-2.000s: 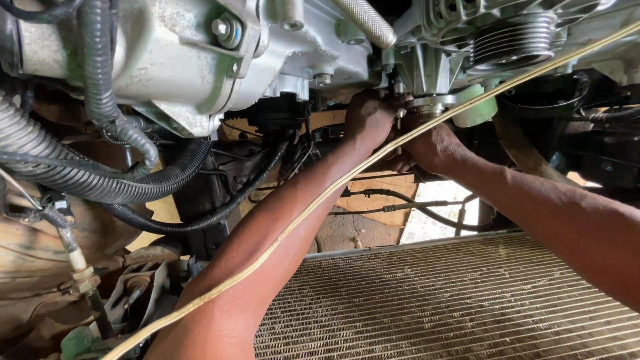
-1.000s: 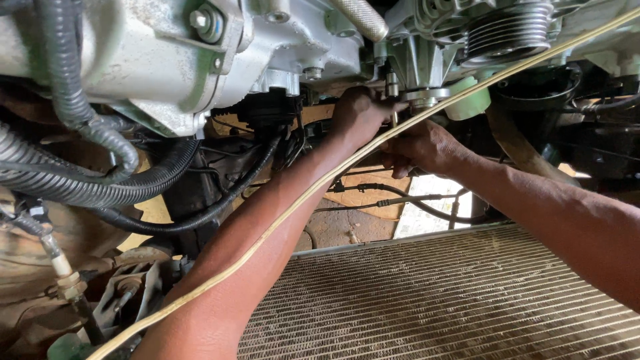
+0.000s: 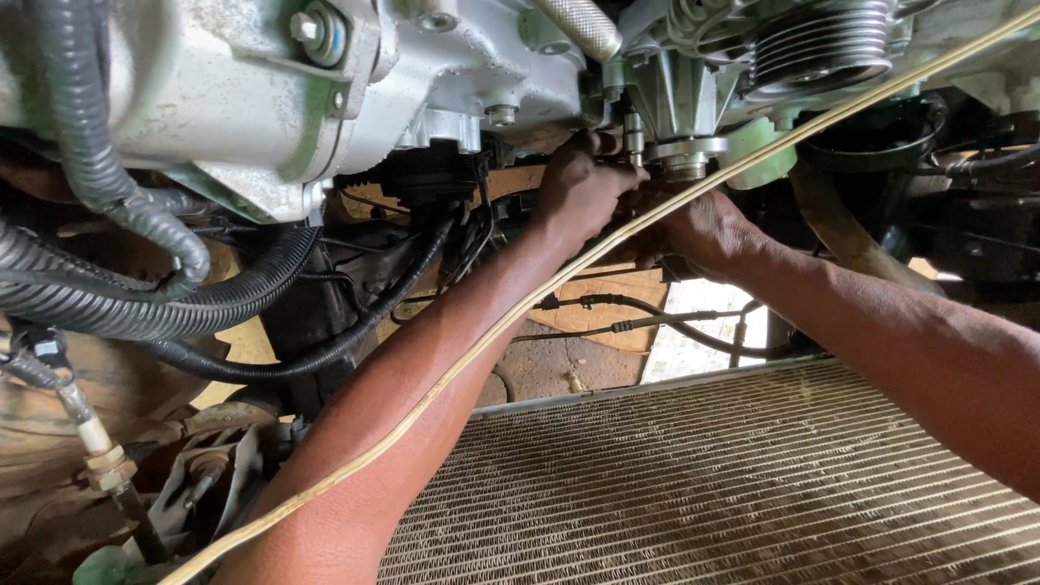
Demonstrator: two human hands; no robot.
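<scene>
In the head view my left hand (image 3: 587, 185) is raised under the metal engine casing (image 3: 236, 89), its fingertips at a slim metal socket or extension (image 3: 634, 140) that stands upright beside a ribbed housing (image 3: 676, 93). My right hand (image 3: 703, 230) is just right of it and lower, beneath a round metal flange (image 3: 688, 149); its fingers are mostly hidden in shadow and behind the cord, so what it holds cannot be told. A knurled metal handle (image 3: 581, 28) slants down above my left hand.
A pale cord (image 3: 463, 363) crosses diagonally in front of my left forearm and right hand. A finned radiator or condenser (image 3: 682, 479) lies below my arms. A grooved pulley (image 3: 819, 49) is at upper right; corrugated black conduits (image 3: 171, 313) run along the left.
Between one second ago and now, my hands stay under the housing with only small shifts. The metal socket or extension beside my left fingers shows more plainly than two seconds ago.
</scene>
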